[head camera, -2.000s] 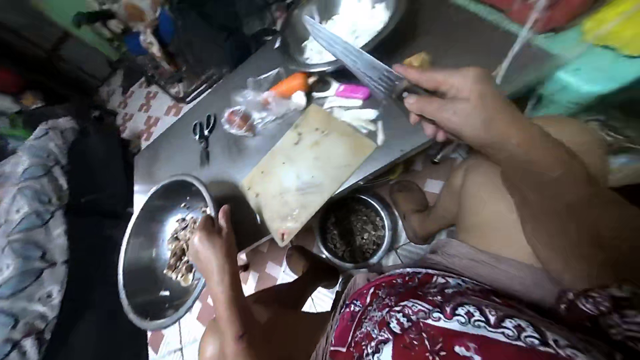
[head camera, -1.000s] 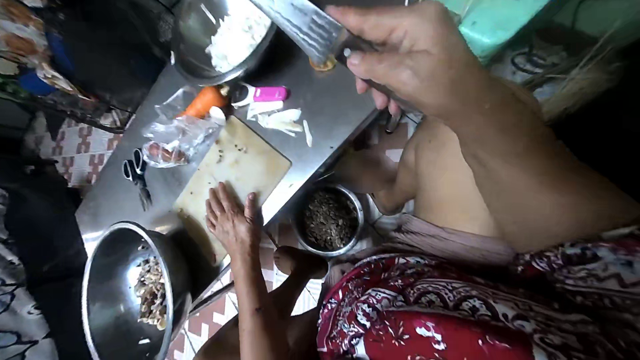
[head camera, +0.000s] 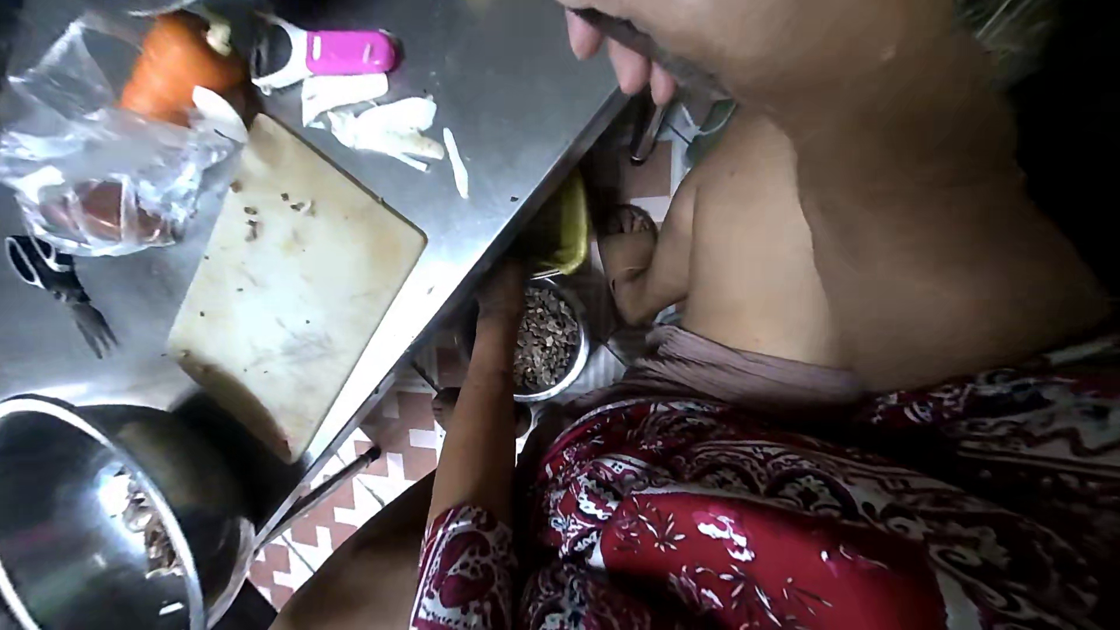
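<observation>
My left hand (head camera: 503, 284) reaches down past the edge of the steel table, beside a yellow-green container (head camera: 564, 223) and over the rim of a metal bowl (head camera: 547, 341) of chopped brown pieces. Its fingers are hidden, so a hold cannot be told. My right hand (head camera: 621, 57) is at the top edge, mostly cut off, with a few curled fingertips showing; no knife is visible there. A pale cutting board (head camera: 297, 289) with small brown scraps lies on the steel table (head camera: 499, 52).
Left of the board are black-handled scissors (head camera: 61, 289) and a clear plastic bag (head camera: 114, 192). A carrot (head camera: 179, 70), a pink-handled peeler (head camera: 350, 52) and white peelings (head camera: 385, 127) lie behind it. A large steel bowl (head camera: 188, 534) holding chopped pieces stands at the lower left.
My left hand went from the large bowl to the cutting board, then down below the table edge. The knife seen earlier in my right hand is out of view. The view has shifted.
</observation>
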